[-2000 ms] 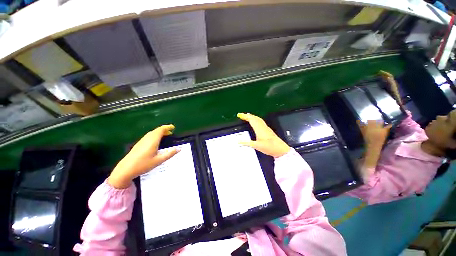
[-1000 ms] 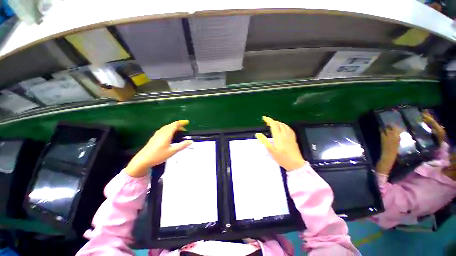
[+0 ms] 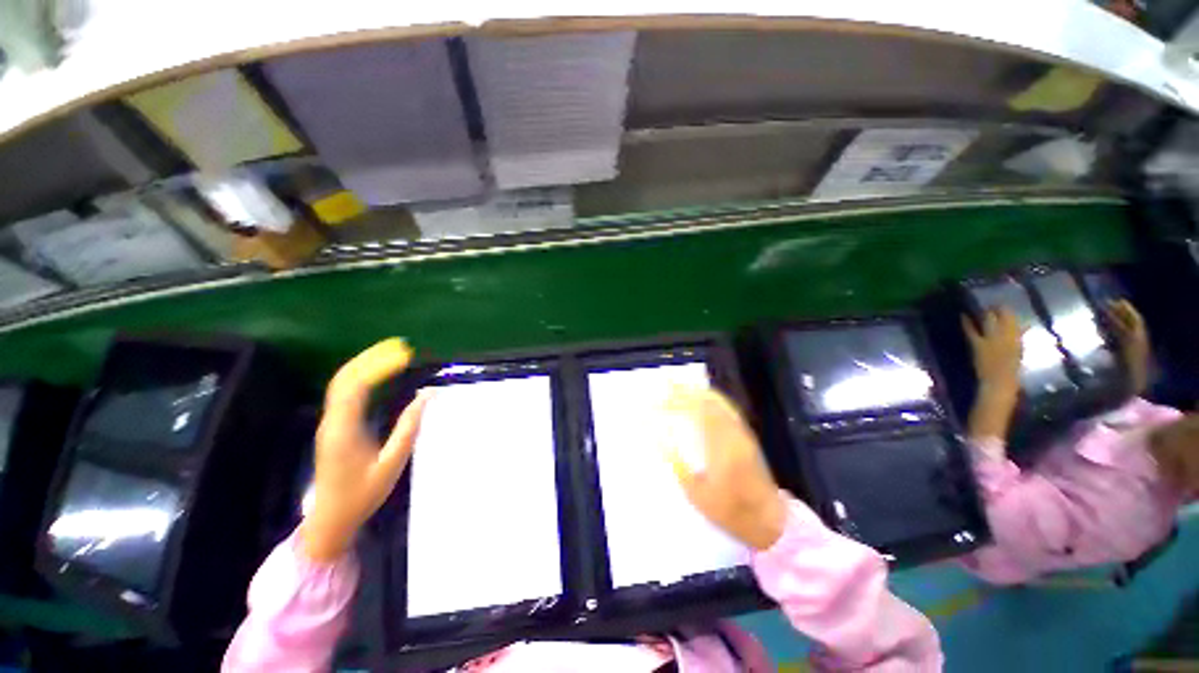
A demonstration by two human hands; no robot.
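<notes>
A black tray (image 3: 576, 487) lies in front of me with two tablets side by side. The left tablet (image 3: 484, 506) and the right tablet (image 3: 644, 493) both show white screens. My left hand (image 3: 352, 447), with a yellow finger cot, is at the left tablet's upper left edge, thumb near the screen corner, fingers apart, holding nothing. My right hand (image 3: 717, 460) is blurred over the upper right part of the right tablet's screen. I cannot tell if it touches the glass. It holds nothing.
A tray with two dark tablets (image 3: 138, 467) stands at left, another (image 3: 874, 434) at right. Beyond it a person in pink sleeves (image 3: 1078, 493) has both hands on a further tray. The green bench (image 3: 579, 292) runs behind, under a shelf front with printed sheets (image 3: 550, 112).
My left hand has moved left and tilted more upright. My right hand has come down over the right tablet's screen. The whole view has shifted slightly.
</notes>
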